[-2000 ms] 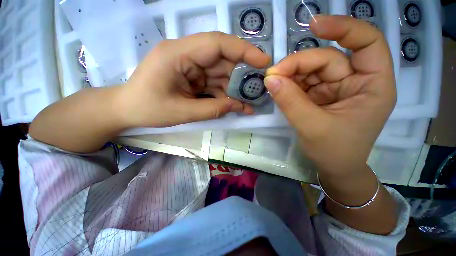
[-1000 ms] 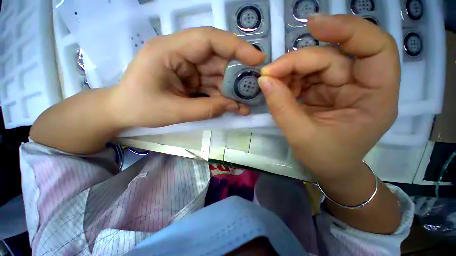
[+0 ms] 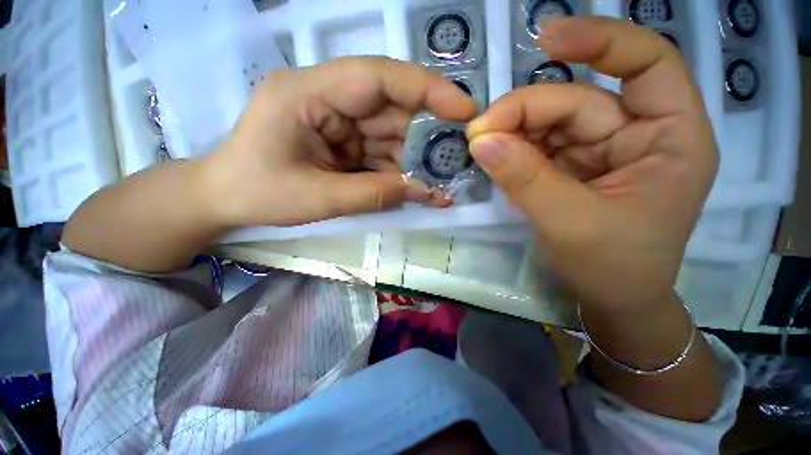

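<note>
A small speaker unit (image 3: 446, 154), with a black ring around a grey centre with small holes, is held over the front of the white parts tray (image 3: 356, 227). My left hand (image 3: 329, 147) holds it between the index finger above and the thumb below. My right hand (image 3: 587, 160) has its thumb and index finger pinched together at the unit's upper right edge. A tiny yellowish speck shows at these fingertips; I cannot tell what it is. Shiny clear film shows at the unit's lower edge.
More units (image 3: 447, 36) sit in tray pockets behind my hands. A thin translucent sheet (image 3: 200, 67) with dark dots lies at the upper left. A spare ribbed tray (image 3: 53, 133) is at far left. A pale board (image 3: 427, 258) lies below the tray. Brown cardboard (image 3: 794, 227) is at right.
Both hands keep about the same pose around the unit, with only a slight shift. Shiny film now shows at the unit's lower edge, where it did not show before.
</note>
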